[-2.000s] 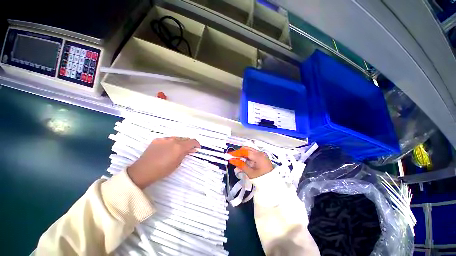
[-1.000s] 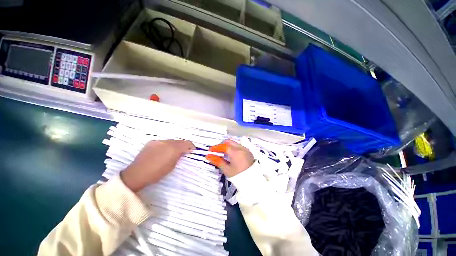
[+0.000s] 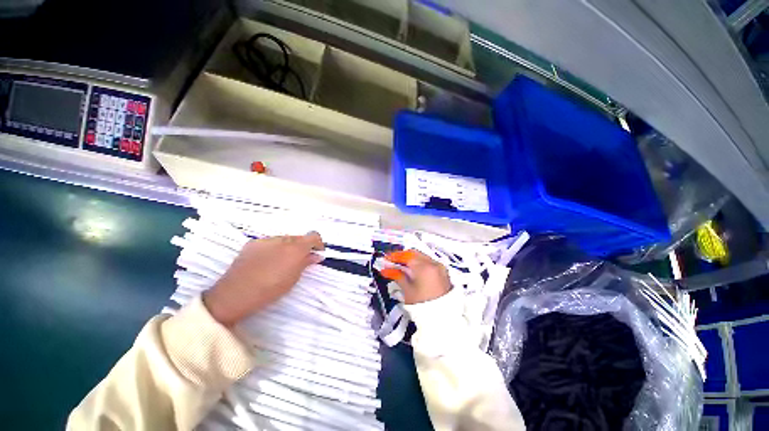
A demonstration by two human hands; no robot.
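Note:
White strips (image 3: 312,337) lie side by side in a broad stack on the green mat. My left hand (image 3: 266,274) rests on the upper part of the stack, its fingertips on a white strip with dark bands beside it. My right hand (image 3: 423,278) is at the stack's right end, with bright orange (image 3: 396,265) showing at thumb and finger; whether this is a tool or finger covers I cannot tell. A small dark piece (image 3: 377,259) shows just left of its fingertips. Loose curled white strips (image 3: 476,278) lie beyond my right hand.
A beige divided tray (image 3: 278,172) with a black cable (image 3: 271,61) stands behind the stack. A scale (image 3: 76,118) is at upper left. A small blue bin (image 3: 451,151) and a larger blue tote (image 3: 582,168) stand right. A clear bag (image 3: 506,337) holds black pieces (image 3: 578,370).
My right hand moved left over the strips, then back right to the stack's end. My left hand has shifted slightly left. Wider dark bands now show between the hands.

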